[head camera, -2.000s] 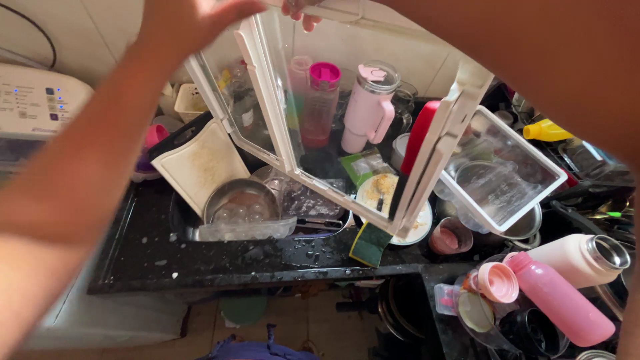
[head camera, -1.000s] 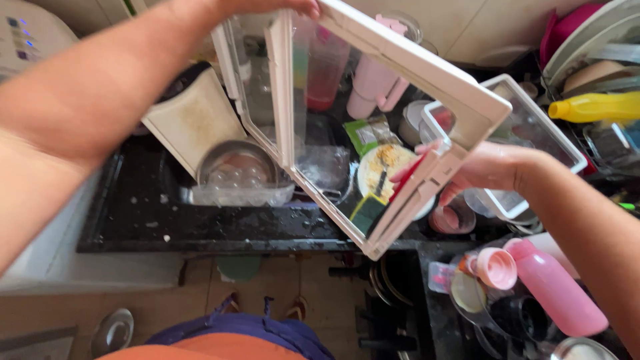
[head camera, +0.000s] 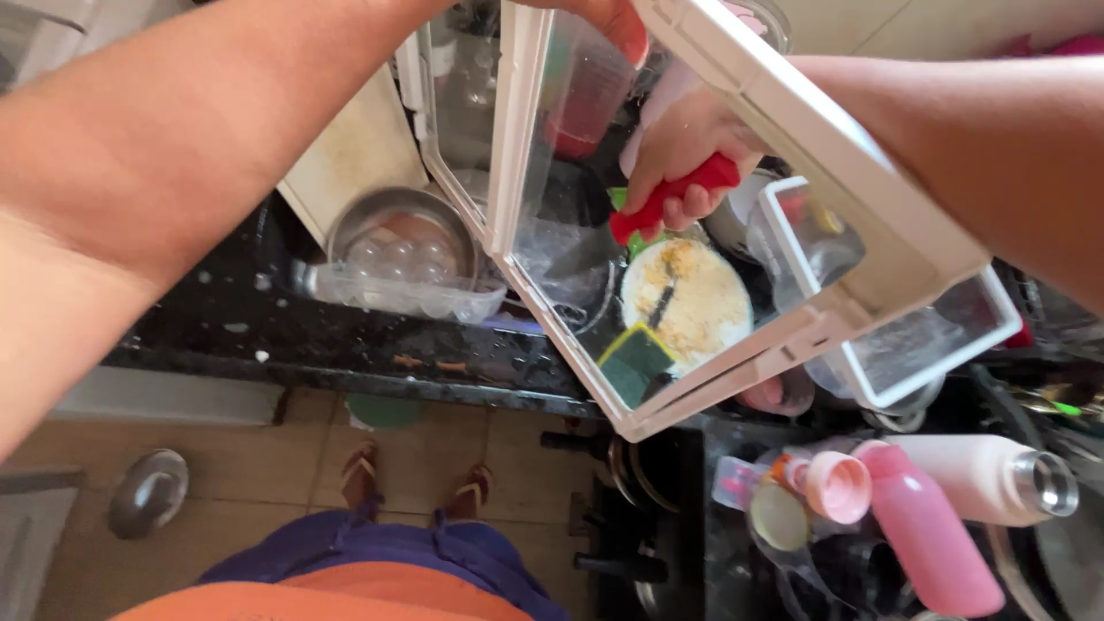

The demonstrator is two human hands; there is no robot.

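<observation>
A white-framed panel with clear panes, seemingly a refrigerator shelf, stands tilted over the sink. My left hand grips its upper edge at the top of the view; part of the hand is cut off. Behind the clear pane, my right hand is closed around a red object, whose kind I cannot tell. Below that hand lies a plate with pale, crumbly residue and a dark utensil. A green and yellow scouring sponge shows near the frame's lower corner.
A metal bowl and a clear plastic egg tray sit left, beside a cutting board. At right are a white-rimmed clear bin, a pink bottle and a pale bottle. The black counter's edge runs below.
My right hand, at the frame's lower right side one second ago, is now behind the pane with the red object. The left hand still holds the panel. The view has moved closer.
</observation>
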